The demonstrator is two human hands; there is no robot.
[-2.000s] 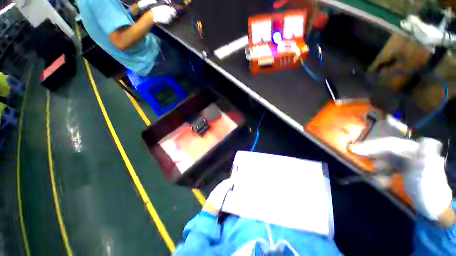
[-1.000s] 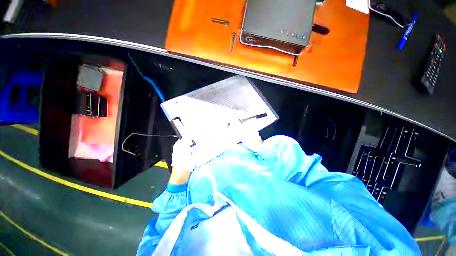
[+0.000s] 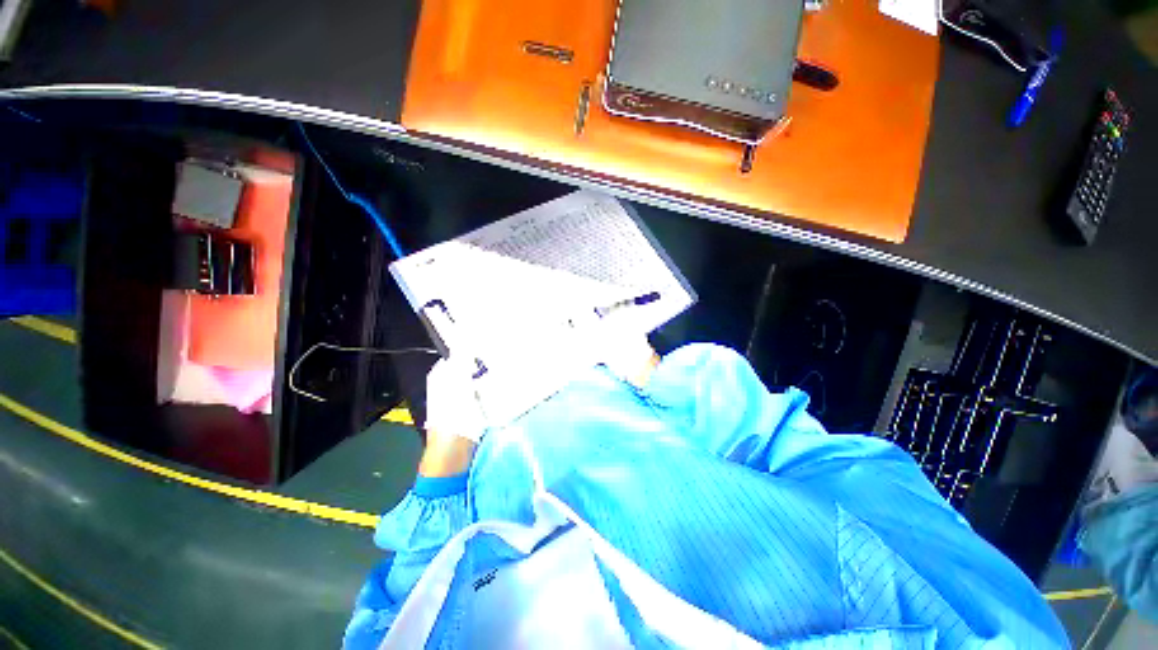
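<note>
A clipboard with a white gridded record sheet (image 3: 559, 254) is held in front of my body, tilted. My left hand (image 3: 455, 396), in a white glove, holds its lower left edge. My right hand (image 3: 625, 351), in a white glove, is at its lower right; it is overexposed against the paper. A dark pen-like stick (image 3: 630, 305) shows over the sheet by my right hand; its grip is washed out. A dark grey set-top box (image 3: 701, 61) lies on the orange fixture plate (image 3: 851, 152) on the bench.
A black remote control (image 3: 1097, 172) and a blue marker (image 3: 1036, 86) lie on the bench at right. A dark bin with a pink inside (image 3: 248, 330) stands below at left. Black slotted trays (image 3: 971, 406) are below at right. Another person's blue sleeve (image 3: 1128, 546) shows at the right edge.
Since two seconds ago, my right hand has come from the fixture plate to the clipboard, and the view has turned. In the last second the view has shifted only slightly.
</note>
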